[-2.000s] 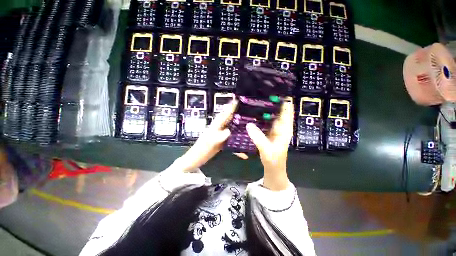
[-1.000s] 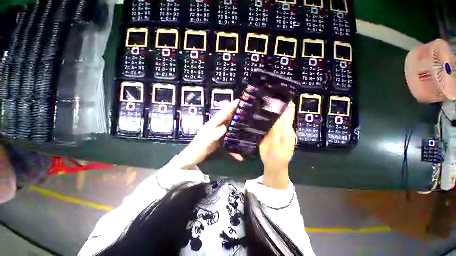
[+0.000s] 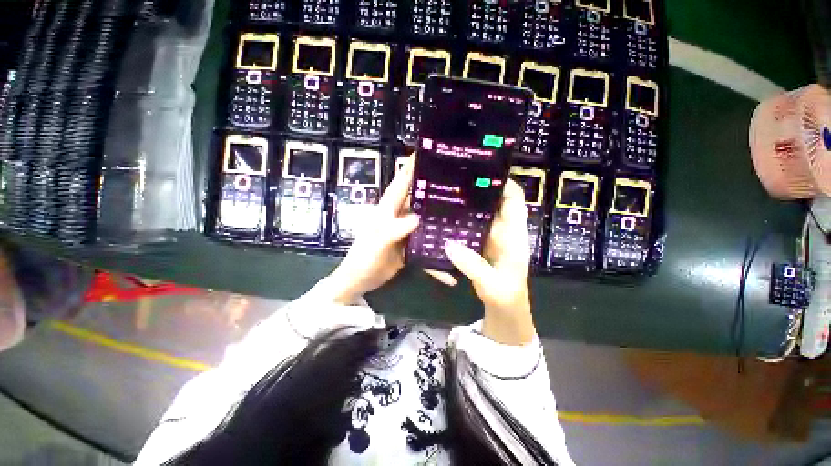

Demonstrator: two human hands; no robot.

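Note:
A smartphone point(image 3: 466, 173) is held upright before the bench. Its dark screen shows a chat with green bubbles and a keyboard at the bottom. My left hand point(image 3: 378, 241) grips its left edge and lower part. My right hand point(image 3: 503, 259) holds its right edge, with the thumb over the on-screen keyboard. Behind it lies a black phone tray point(image 3: 208, 196) with rows of keypad phones point(image 3: 312, 82), gold-edged screens above number keys. The smartphone hides some of them.
Ridged stacked trays point(image 3: 68, 127) and shiny clear plastic point(image 3: 169, 118) stand at left. At right are a pink fan point(image 3: 785, 141), a white power strip point(image 3: 817, 296), a small dark keypad piece point(image 3: 790, 284) and a dark cable point(image 3: 745, 291). Part of a person point(image 3: 11, 300) shows at the left edge.
The smartphone is more upright and its screen shows a chat with a keyboard instead of the earlier list. My right thumb has moved onto the screen. The view has shifted slightly.

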